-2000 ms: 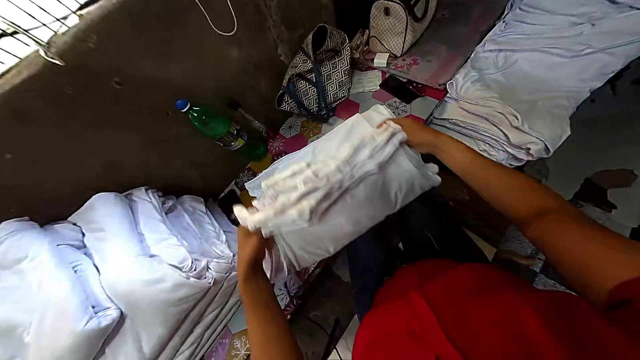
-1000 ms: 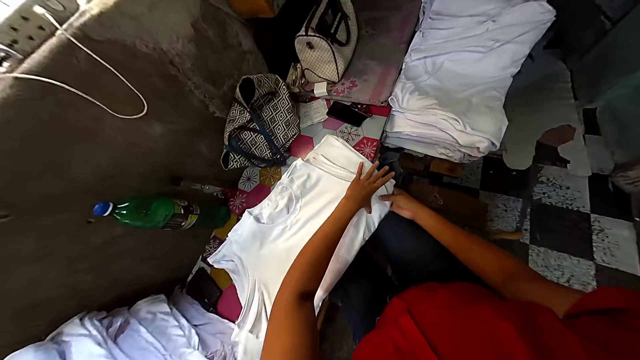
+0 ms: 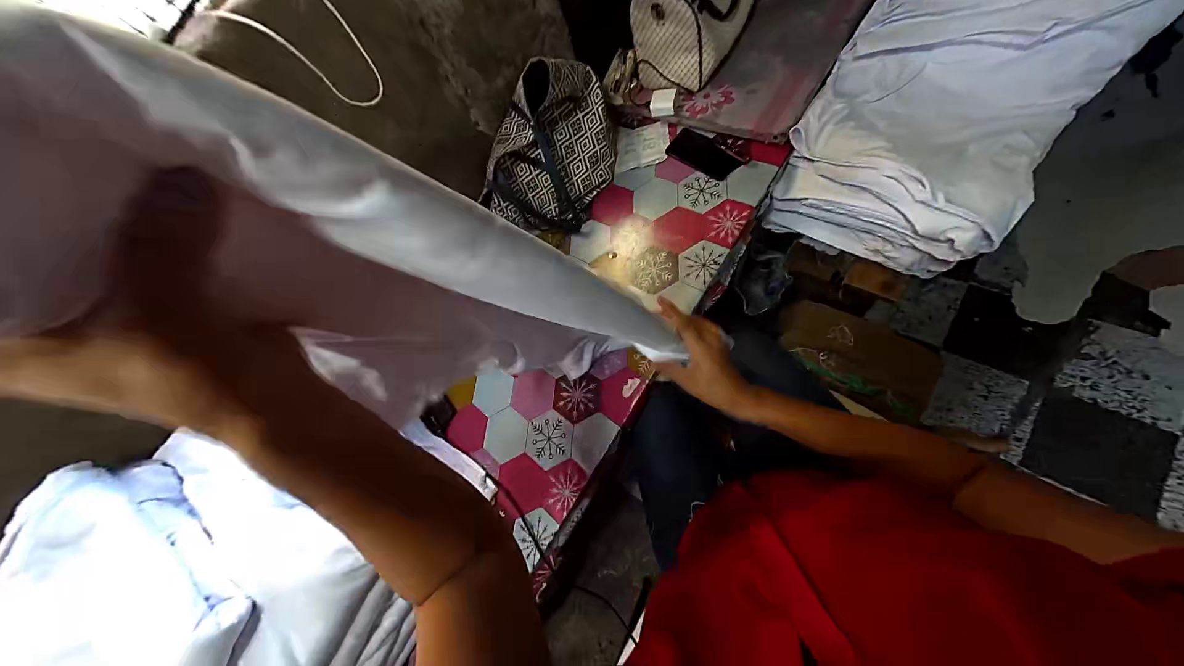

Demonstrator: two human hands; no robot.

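Note:
A white garment (image 3: 416, 240) is stretched in the air from the upper left to the middle of the view. Its right end is pinched by my right hand (image 3: 698, 361), over the near edge of the surface covered with hexagon-patterned sheeting (image 3: 546, 435). My left hand (image 3: 176, 277) is raised at the far left, blurred and dark behind or within the thin cloth; its fingers cannot be made out clearly, so its grip cannot be told. Folded white garments (image 3: 925, 157) lie stacked at the upper right. More white garments (image 3: 213, 546) are piled at the lower left.
A patterned fabric bag (image 3: 560, 139) stands against the wall, with a checked handbag (image 3: 689, 42) beyond it. A dark phone (image 3: 705, 154) lies near papers (image 3: 641, 146). A white cable (image 3: 361, 83) hangs on the wall. A cardboard piece (image 3: 860, 361) lies on the checkered floor at right.
The white garment lay on the patterned surface under both hands one second ago; now it is lifted and spread. My left hand has moved up and to the left.

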